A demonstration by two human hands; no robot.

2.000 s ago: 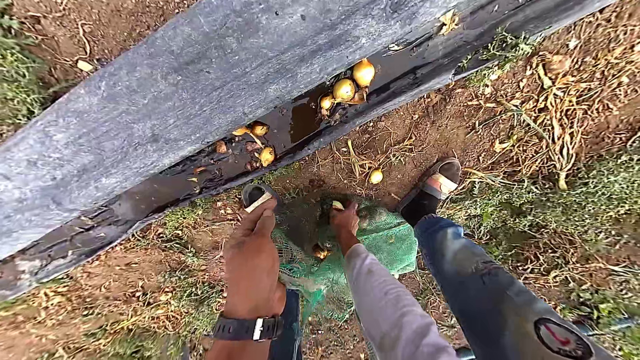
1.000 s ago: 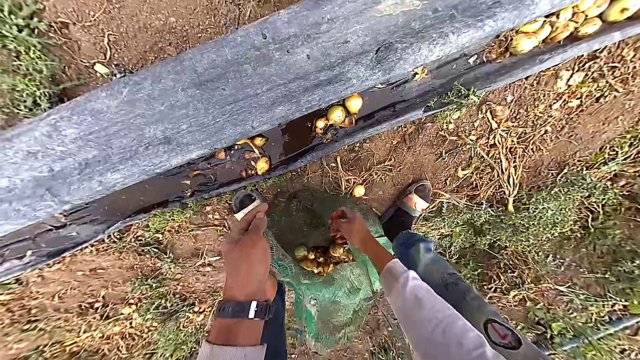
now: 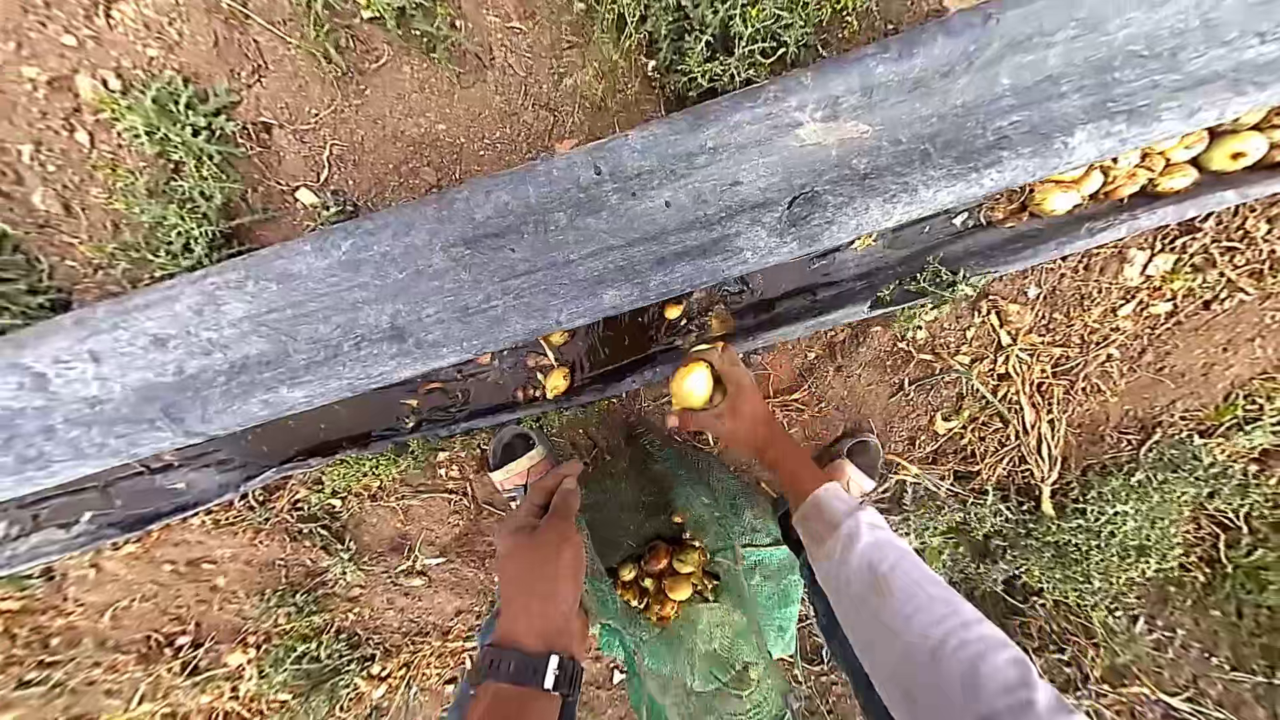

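Observation:
My right hand [image 3: 735, 405] is closed around a yellow onion [image 3: 692, 385], just over the near edge of a dark plastic trough. A green mesh bag [image 3: 715, 640] hangs wide-mouthed between my legs, with several onions [image 3: 665, 578] lying inside it. At the bag's left rim, my left hand [image 3: 545, 545] has its fingers closed on the mesh; a dark watch is on that wrist. In the trough's wet bottom lie a few loose onions, one [image 3: 557, 381] near my left foot and a small one [image 3: 674, 310] farther up.
The grey plastic sheet [image 3: 560, 250] of the trough slants across the view. A heap of onions [image 3: 1175, 165] fills its right end. My sandalled feet stand either side of the bag. Dry stalks [image 3: 1020, 400] and green weeds [image 3: 1090, 570] cover the soil at right.
My right hand has moved from inside the bag up to the trough and now holds an onion. The onion group there has thinned. My left hand stays at the bag's rim.

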